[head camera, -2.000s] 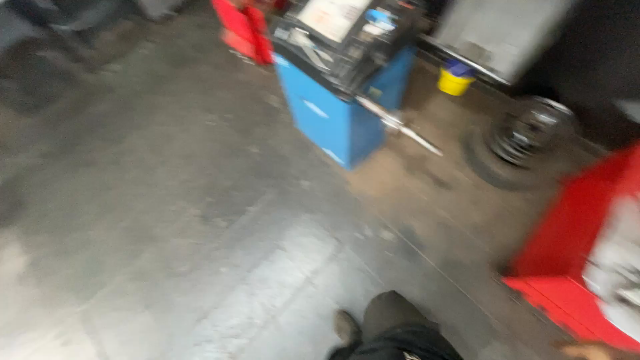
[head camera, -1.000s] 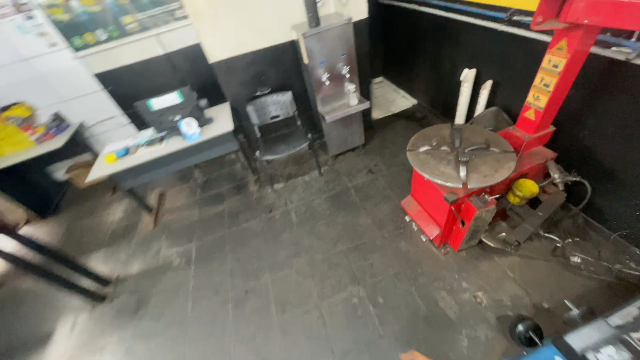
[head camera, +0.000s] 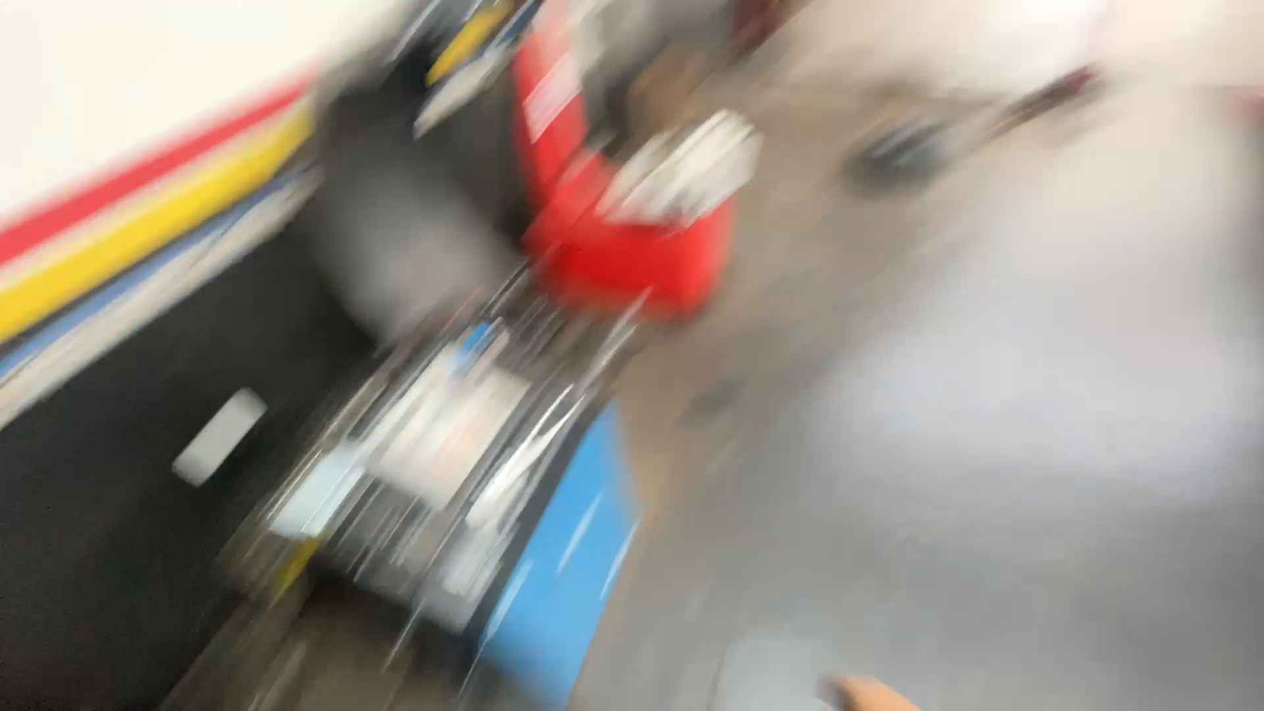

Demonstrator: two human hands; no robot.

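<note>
The head view is heavily blurred. At the bottom edge, right of the middle, a small skin-coloured patch shows, which looks like part of my right hand (head camera: pixel 869 693); its fingers and anything it may hold cannot be made out. My left hand is out of view. Left of that patch stands a blue machine cabinet (head camera: pixel 563 583) with a dark top tray bearing pale items, blurred into streaks. Beyond it is a red tire changer (head camera: pixel 642 262) with a pale round turntable (head camera: pixel 686 173) and a red upright column.
A dark wall (head camera: pixel 128 513) with a white switch or socket plate (head camera: pixel 219 437) and red, yellow and blue stripes runs along the left. Grey floor (head camera: pixel 948 553) spreads to the right. A dark blurred object with a long handle-like part (head camera: pixel 899 153) lies at the upper right.
The view has swung strongly between frames. The blue cabinet, only at the lower right corner a second ago, now shows left of the middle, with the tire changer behind it.
</note>
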